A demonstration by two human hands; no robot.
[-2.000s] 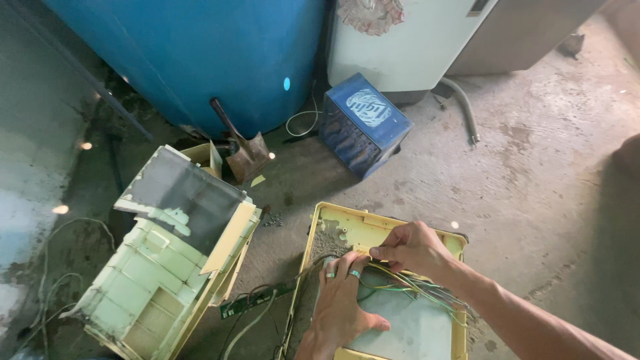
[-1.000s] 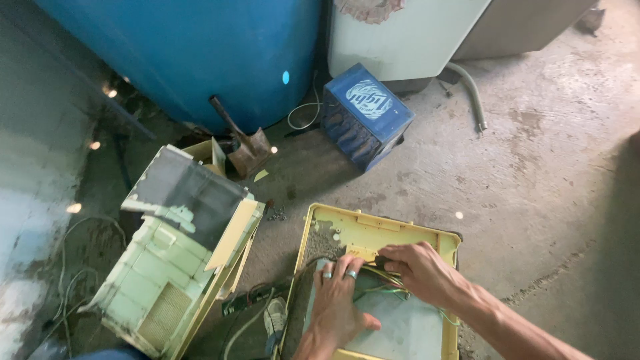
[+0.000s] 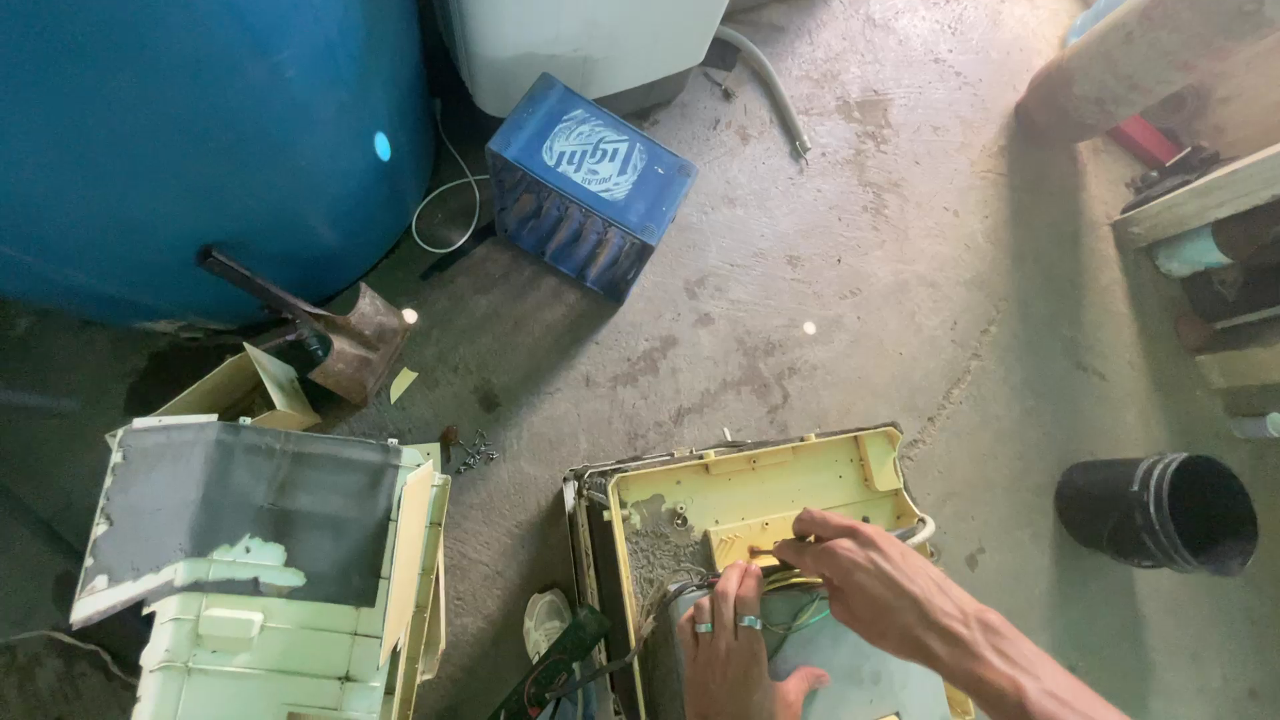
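A yellowed plastic appliance housing (image 3: 780, 480) lies at the bottom centre, with a grey cover (image 3: 850, 660) and a bundle of coloured wires (image 3: 795, 582) inside it. My left hand (image 3: 735, 640), with rings on two fingers, rests on the grey cover, its fingertips at the wires and the yellow inner ledge. My right hand (image 3: 860, 570) is closed on a thin tool, mostly hidden in the fingers, whose tip meets the ledge just above my left fingertips. The kind of tool cannot be told.
A yellowed plastic panel (image 3: 270, 650) stands at left, beside small screws (image 3: 475, 450) and a rusty shovel (image 3: 360, 340). Behind are a blue drum (image 3: 200, 150) and a blue plastic crate (image 3: 590, 180). A black container (image 3: 1150, 510) lies at right; a shoe (image 3: 547, 622) shows below.
The view has swung to the right, bringing in the black container and the shelf-like stack. Both hands stay at the wires inside the housing.
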